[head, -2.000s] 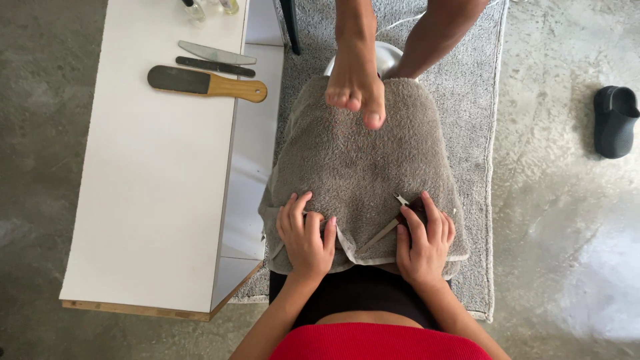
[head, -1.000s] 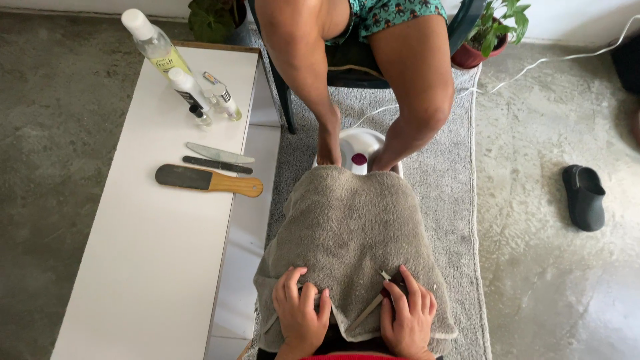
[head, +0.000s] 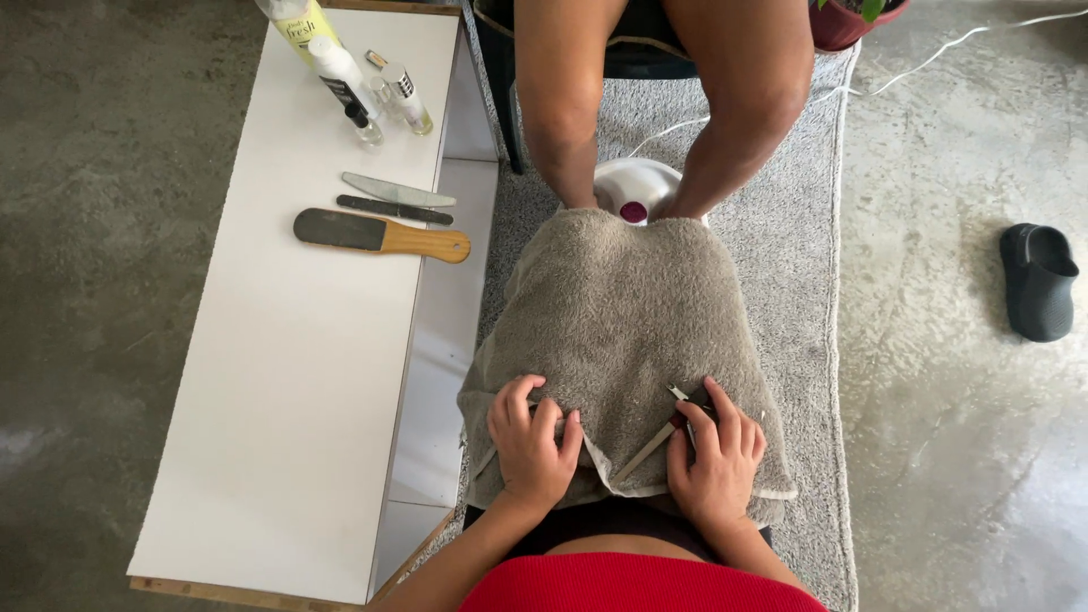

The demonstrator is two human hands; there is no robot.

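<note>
A grey towel lies over my lap. My left hand rests on its near left part, fingers apart and bent. My right hand lies on the near right part, its fingers over a metal file with a dark handle and a small metal clipper or nipper; whether it grips them is unclear. Beyond the towel, another person's lower legs reach down to a white foot bath with a dark red knob. The towel hides the feet.
A white-topped table stands at left with a wooden-handled foot file, a grey nail file, a black nail file and several bottles. A dark clog lies at right. A white cord and plant pot are behind.
Two seconds ago a bare foot of the other person was raised over the towel's far edge; now both legs reach down at the foot bath. My hands remain on the towel. The view has shifted.
</note>
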